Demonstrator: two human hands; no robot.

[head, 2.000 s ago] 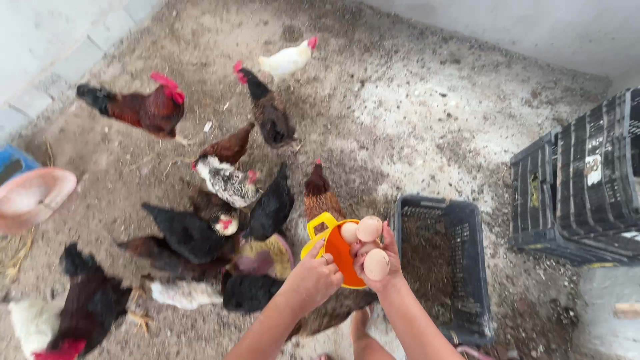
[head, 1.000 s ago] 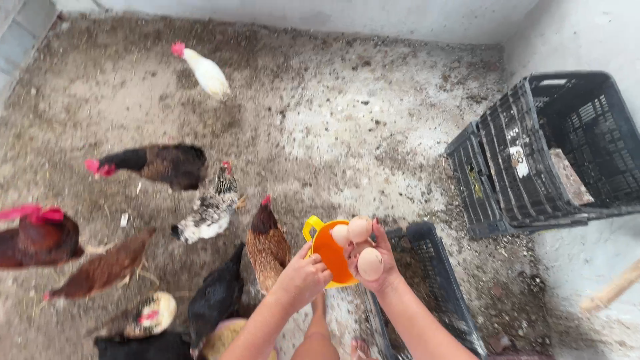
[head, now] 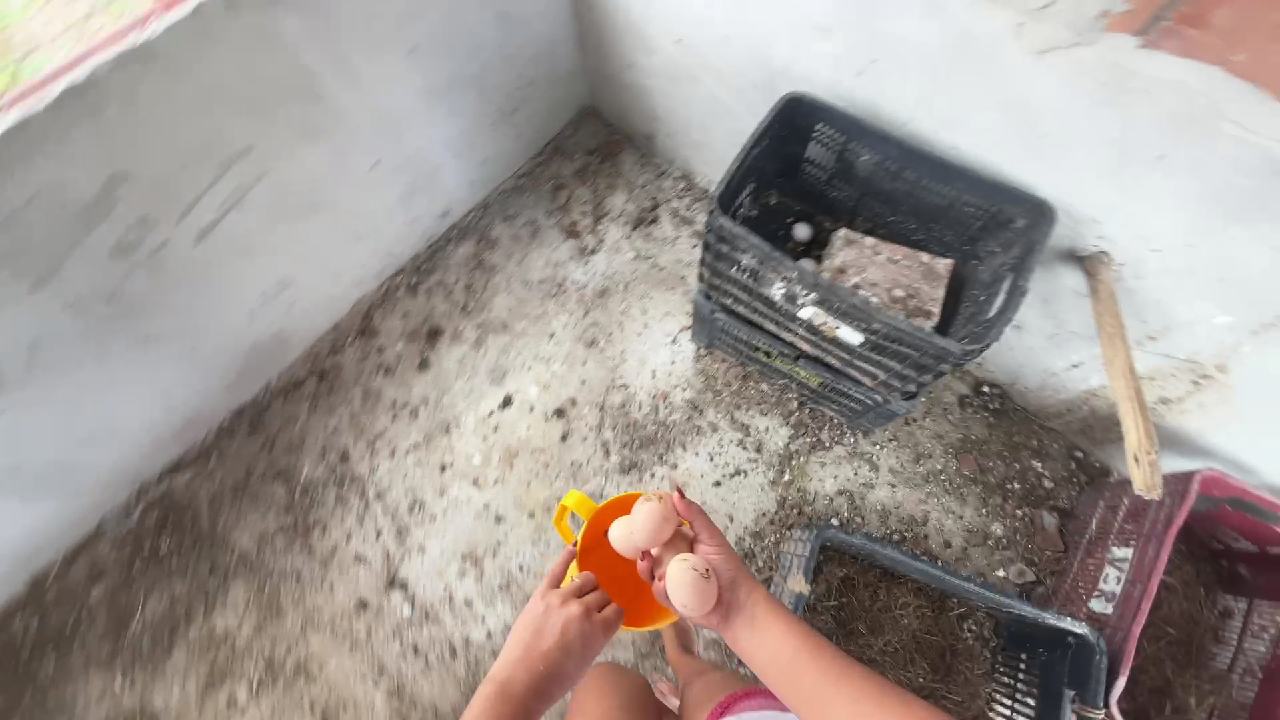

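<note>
My left hand (head: 575, 612) grips the rim of an orange plastic container (head: 615, 585) with yellow handles, low in the middle of the head view. Over its right side, my right hand (head: 712, 565) holds several light brown eggs: one egg (head: 691, 584) near the palm, another egg (head: 654, 519) by the fingertips, and a paler egg (head: 625, 538) beside that one over the container. Dark marks show on some shells. The container's bottom is partly hidden by my right hand and the eggs.
Stacked black plastic crates (head: 830, 330) stand by the wall, with pale round things and a flat slab (head: 888, 275) inside. A wooden stick (head: 1122, 370) juts from the wall. Lower right are a dark crate (head: 955, 580) of straw and a maroon crate (head: 1135, 560). Dirt covers the floor (head: 480, 430).
The view has swung right, toward the corner and the stacked crates; the chickens seen earlier are out of view. Both hands keep their hold on the container and the eggs.
</note>
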